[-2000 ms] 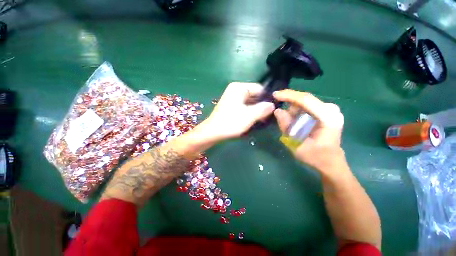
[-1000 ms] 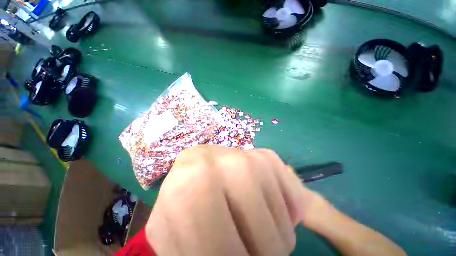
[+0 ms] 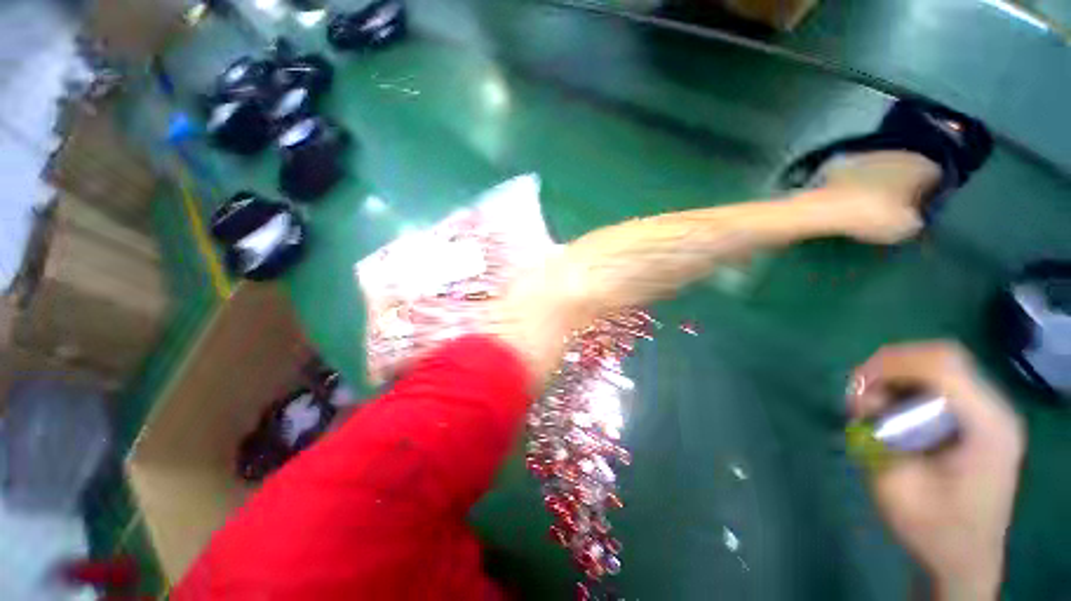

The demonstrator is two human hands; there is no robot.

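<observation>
My left arm is stretched across the bench to the upper right. My left hand (image 3: 878, 197) is closed around part of a black fan (image 3: 954, 139); blur hides the exact grip. My right hand (image 3: 957, 470) is at the lower right, its fingers around a mallet head (image 3: 918, 424) with a silvery side and a yellowish face. A tiny shiny reddish spot shows by its fingertip. Loose red and silvery caps (image 3: 593, 411) lie in a pile beside the bag of caps (image 3: 423, 276), which is partly hidden by my left arm and sleeve.
Several black fans (image 3: 311, 153) stand at the upper left. Another fan (image 3: 1045, 323) is cut off at the right edge. An open cardboard box (image 3: 206, 405) at the lower left holds fans. A rail (image 3: 752, 53) runs along the far side. More boxes (image 3: 88, 270) are at the left.
The view has shifted left. My left hand has moved from close to the camera out to a fan at the upper right. The fan both hands worked on two seconds ago is no longer between them.
</observation>
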